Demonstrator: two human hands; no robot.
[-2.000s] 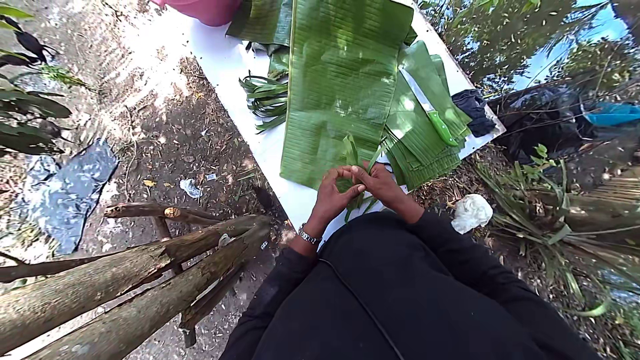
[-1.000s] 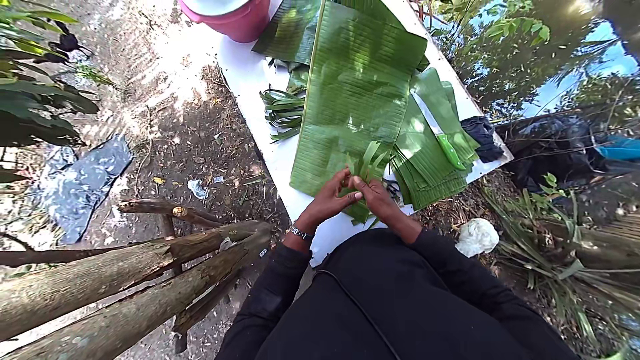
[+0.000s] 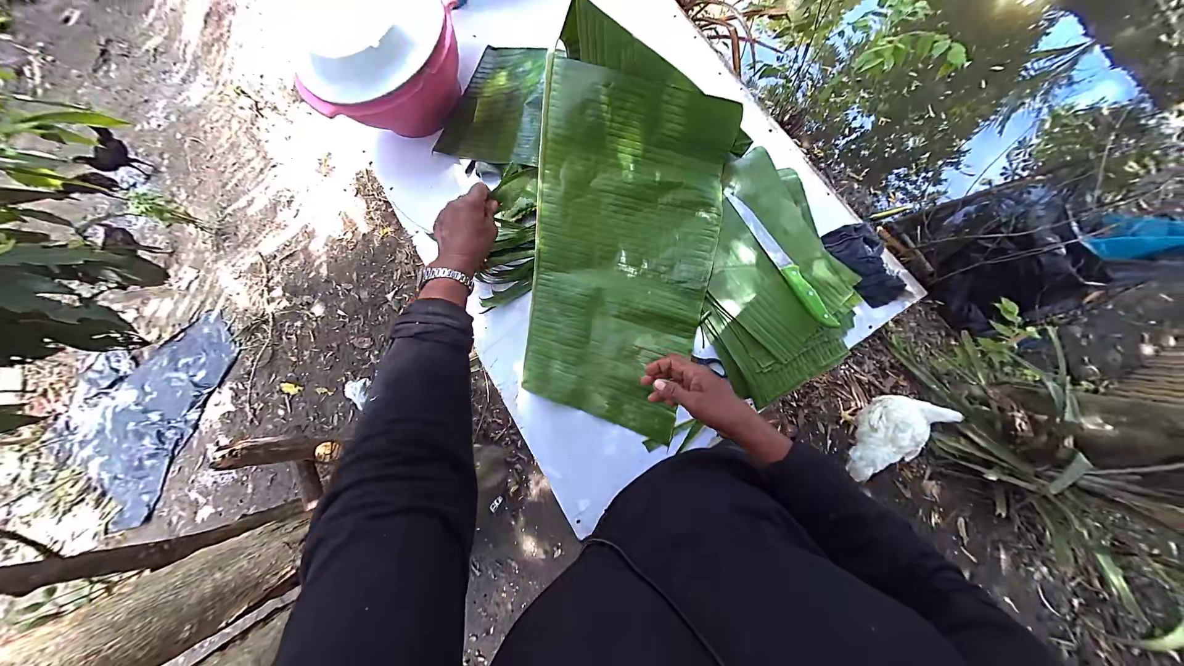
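My left hand, with a metal-banded watch or bracelet at the wrist, is at the bundle of narrow green leaf strips; whether its fingers grip one is hidden. A large banana leaf piece lies across the white table. Over its lower right edge is my right hand, fingers loosely curled and apart, with nothing seen in it. To the right, a knife with a green handle rests on a stack of cut leaf pieces. Small strip ends show below the right hand.
A pink basin with a white container in it stands at the table's upper left. Black plastic lies at the right corner. Wooden poles are at lower left, a white bundle on the ground at right.
Both hands were together over the near end of the large leaf, at some green strips. They have parted: my left hand has moved up and left to the strip bundle, my right hand stays near the leaf's edge.
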